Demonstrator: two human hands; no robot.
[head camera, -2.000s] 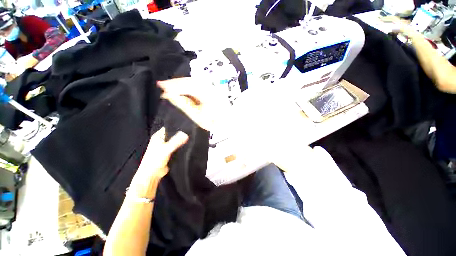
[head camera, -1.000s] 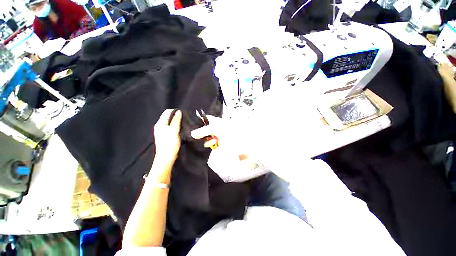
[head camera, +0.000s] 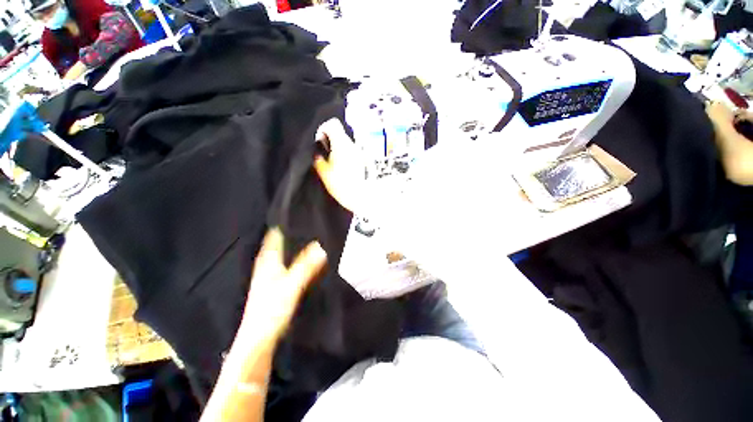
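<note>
A large black garment (head camera: 198, 181) lies in folds on the left of the table and hangs down towards my lap. My left hand (head camera: 285, 276) lies on its lower part, slightly blurred, with thumb and forefinger apart; no grip shows. My right hand (head camera: 337, 165) is higher up at the garment's right edge, left of the needle area (head camera: 392, 165), with black cloth pinched between its fingertips. My right forearm is washed out in white glare. No snips can be made out in my right hand.
The white sewing machine (head camera: 570, 62) stands right of the garment. A dark rectangle in an open beige box (head camera: 574, 180) lies at the right table edge. More black cloth (head camera: 660, 157) hangs at right, near another person's arm (head camera: 731, 148). A masked person is at upper left.
Orange-yellow snips showed at my right hand one second ago and do not show now. My right hand has moved up the garment edge. My left hand has moved lower, its thumb spread.
</note>
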